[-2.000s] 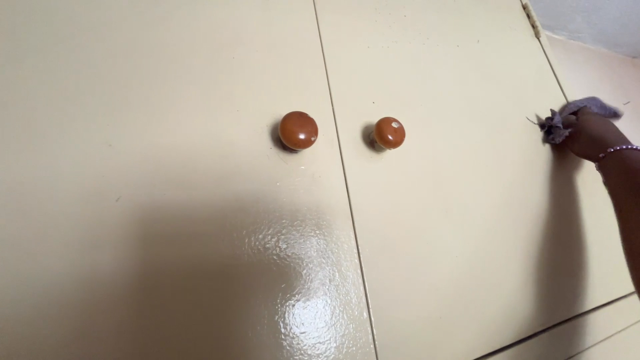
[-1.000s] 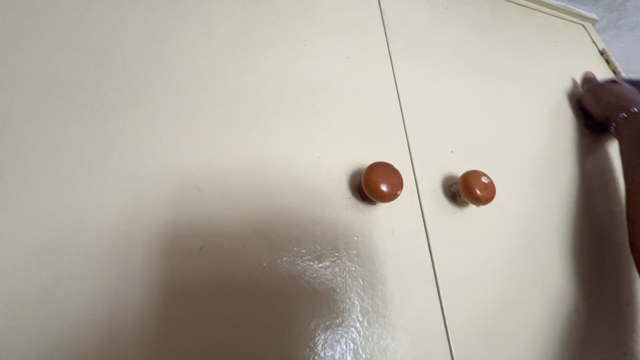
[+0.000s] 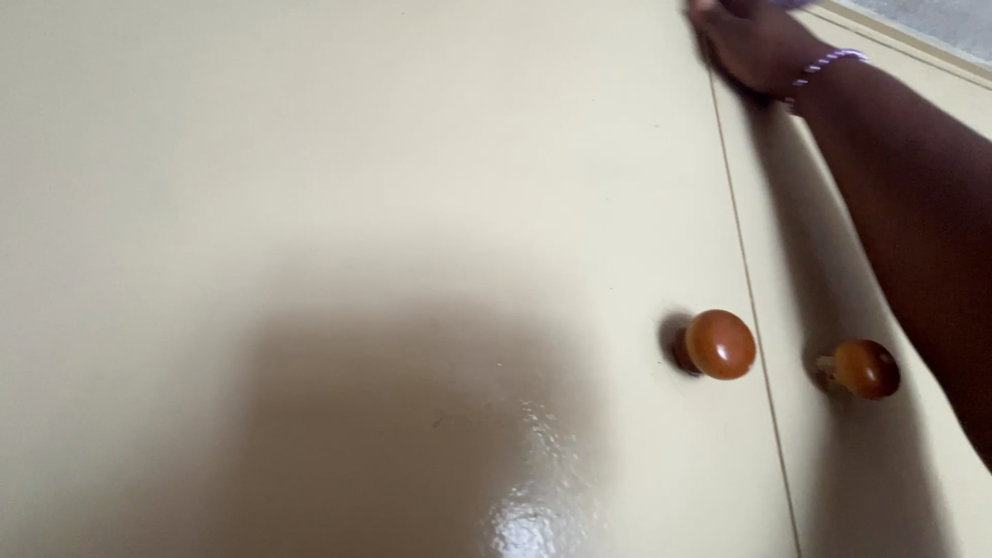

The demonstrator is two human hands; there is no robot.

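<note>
My right hand (image 3: 756, 46), with a beaded bracelet (image 3: 829, 66) at the wrist, reaches up to the top of the view and lies against the cream cabinet doors near the gap between them. A bit of purple cloth (image 3: 794, 3) shows past its upper side; most of the cloth is hidden by the hand or out of frame. Below the hand, a round brown knob (image 3: 721, 345) sits on the left door (image 3: 387, 155). Another brown knob (image 3: 868, 370) is on the right door, close beside my forearm. My left hand is out of view.
The cabinet's top edge (image 3: 914, 31) runs across the upper right corner, with a grey wall (image 3: 949, 23) beyond it. Broad shadows and a glossy reflection fall on the doors.
My right hand has moved left across the right door, from its hinge side to the gap between the doors. The view has swung left and up.
</note>
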